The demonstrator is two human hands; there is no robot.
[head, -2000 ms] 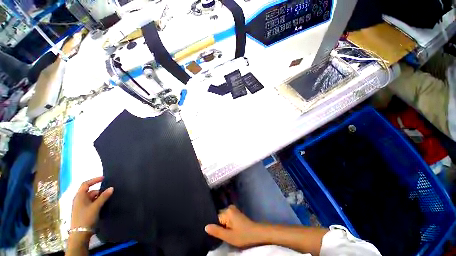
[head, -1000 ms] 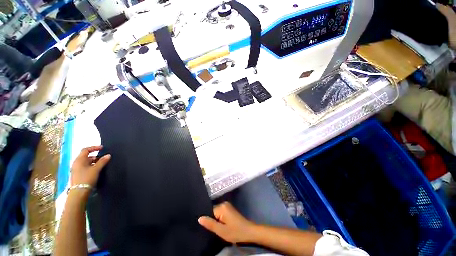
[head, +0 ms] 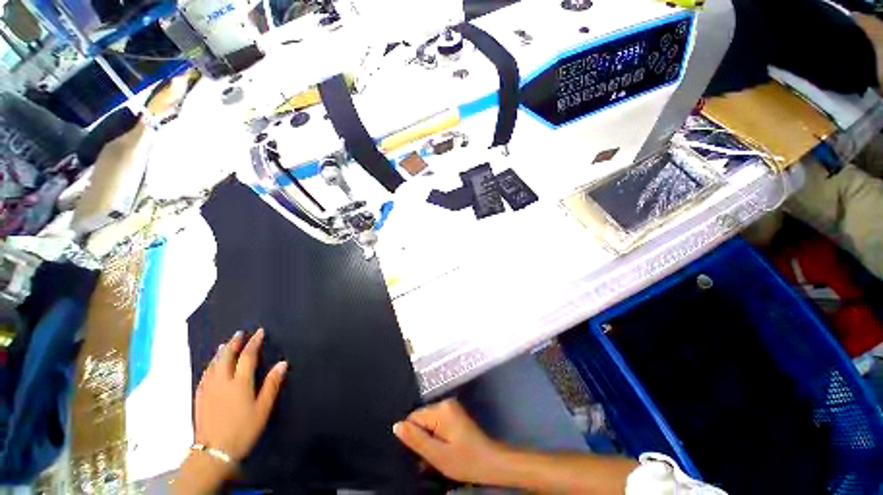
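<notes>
The black ribbed garment panel (head: 310, 319) lies on the white table, its upper right edge at the presser foot and needle area (head: 360, 227) of the sewing machine (head: 620, 87). My left hand (head: 235, 401) rests flat on the panel's left part, fingers apart, with a bracelet at the wrist. My right hand (head: 445, 440) is curled at the panel's lower right edge, below the table's front edge, and pinches the cloth between thumb and fingers. The panel's lower end runs out of the picture.
Black labels (head: 489, 190) lie on the machine bed. A dark device in a clear pouch (head: 647, 198) lies to the right. A blue crate (head: 716, 387) with black pieces stands below right. Taped cardboard (head: 102, 358) is at the left. Black tape (head: 358, 135) drapes over the machine head.
The panel has moved further up past the needle area. My left hand has let go of the left edge and moved right onto the panel. My right hand still holds the lower right edge.
</notes>
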